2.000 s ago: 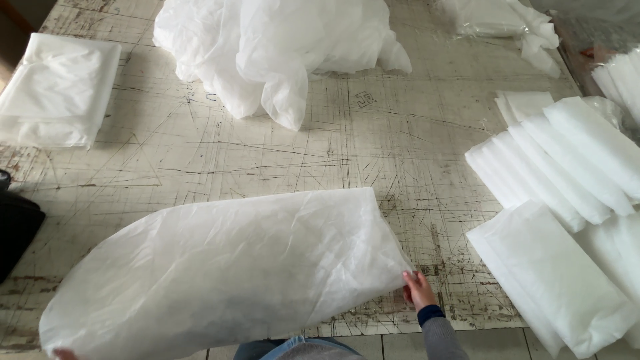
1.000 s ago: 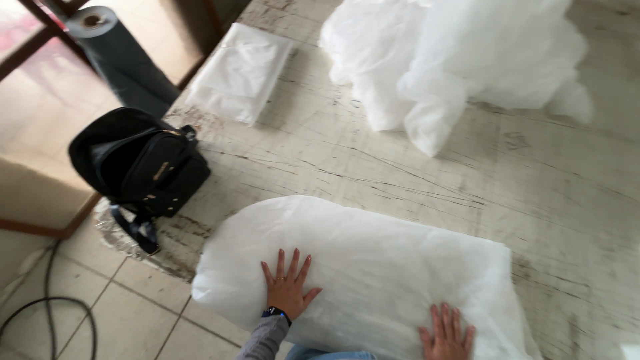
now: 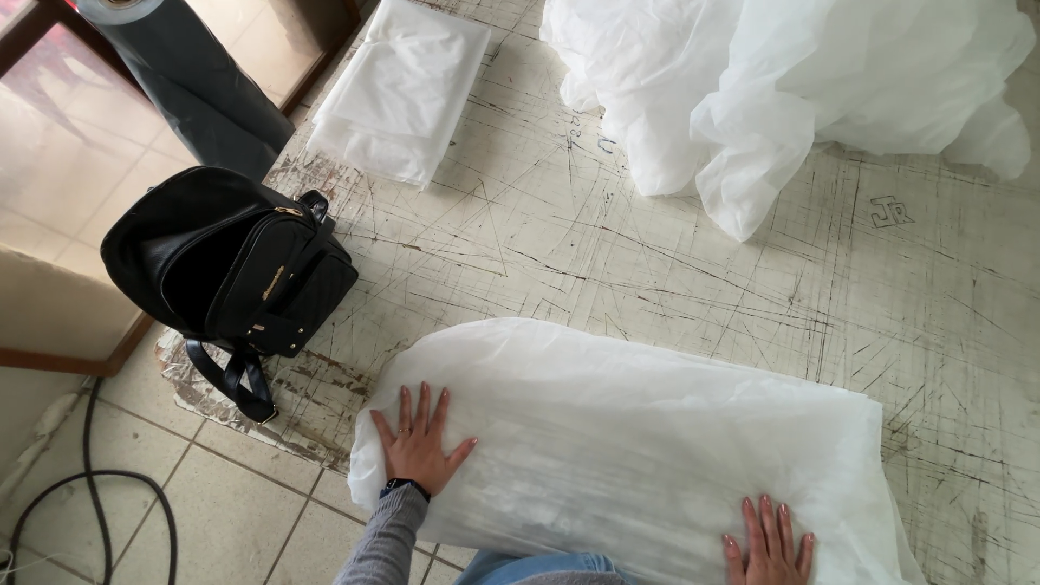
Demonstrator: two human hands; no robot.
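Observation:
A folded sheet of translucent white material [image 3: 617,422] lies along the near edge of the scratched table [image 3: 520,268]. My left hand [image 3: 421,443], with a ring and a dark wristband, rests flat on its left end, fingers spread. Farther right, my right hand [image 3: 768,544] is pressed on the sheet near its lower right part, palm down with fingers apart. Neither hand grips anything. Beyond the sheet, a crumpled heap of similar white material [image 3: 772,81] covers the back right of the table.
An unzipped black backpack [image 3: 236,260] sits at the table's left corner. Behind it are a folded white sheet bundle [image 3: 402,89] and a dark grey roll [image 3: 195,81] leaning by the table. A black cable [image 3: 91,479] loops over the tiled floor at lower left.
Two seconds ago my right hand held the sheet's right corner and my left was at its far left end; both now lie flat on it. The view has swung left.

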